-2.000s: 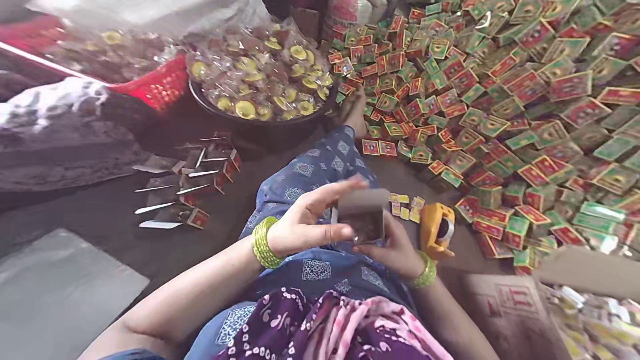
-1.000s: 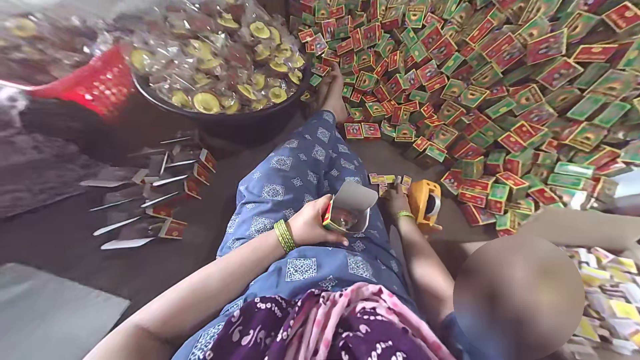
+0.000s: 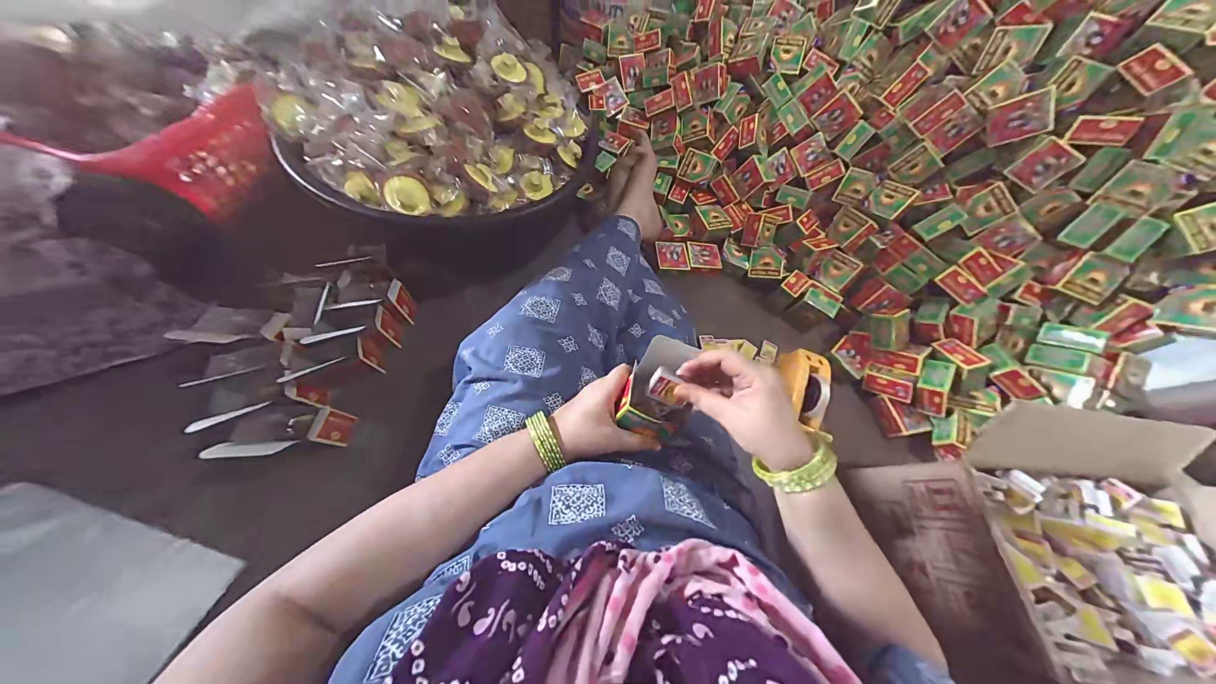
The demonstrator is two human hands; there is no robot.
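Observation:
My left hand (image 3: 603, 418) holds a small red and green printed carton (image 3: 638, 408) over my lap, its pale top flap standing up. With thumb and fingertips, my right hand (image 3: 746, 399) grips a small white, red and yellow box (image 3: 665, 385) at the carton's mouth. What lies inside the carton is mostly hidden. Several small yellow boxes (image 3: 727, 344) lie just beyond my right hand. Beside that hand stands a yellow tape dispenser (image 3: 806, 385) with a roll in it.
Open cartons (image 3: 332, 427) lie in rows at left. A black basin (image 3: 427, 226) of wrapped yellow-topped items stands beyond them, near a red basket (image 3: 214, 157). Closed cartons (image 3: 888, 356) are heaped at right, above a cardboard box (image 3: 1083, 442) of small boxes. A grey sheet (image 3: 104, 589) lies lower left.
A second ago my right hand was down by the small yellow boxes; it is now at the carton with a small box in its fingers. My left hand still holds the carton.

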